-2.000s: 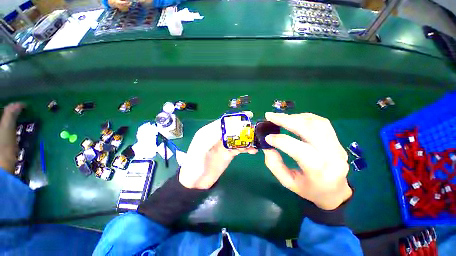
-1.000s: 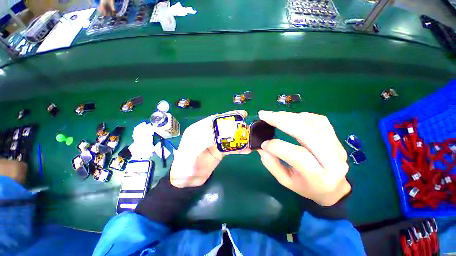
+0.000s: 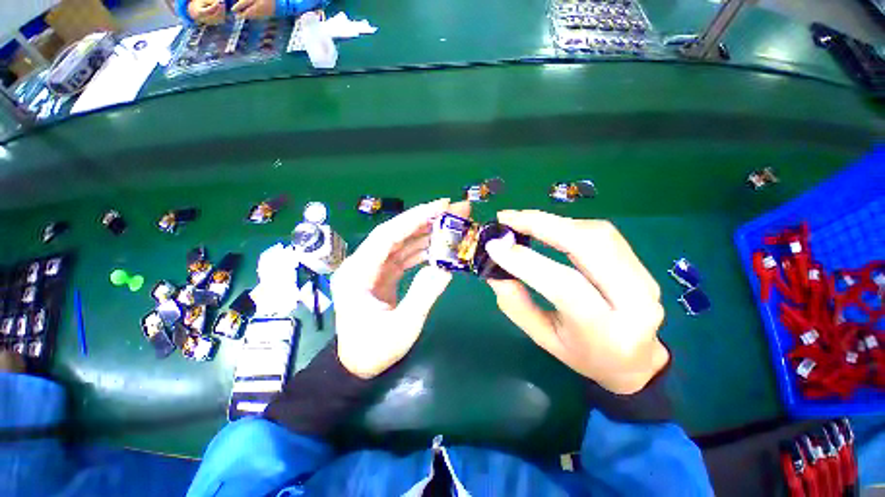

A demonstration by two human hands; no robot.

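My left hand holds an open watch case by its edges, with white and yellow parts showing inside. My right hand grips the black display screen between thumb and fingers, at the right side of the case. The screen is tilted and close beside the case. The join between them is too small to tell clearly.
Open units lie piled at left, beside white wipes, a dispenser bottle and a smartphone. More units line the green bench. A blue basket of red clamps stands right. A black tray lies far left.
The case has turned and tilted in my left hand, and the screen is now angled beside it. The neighbour's hand at far left has pulled back from the black tray. Bench units have shifted slightly right.
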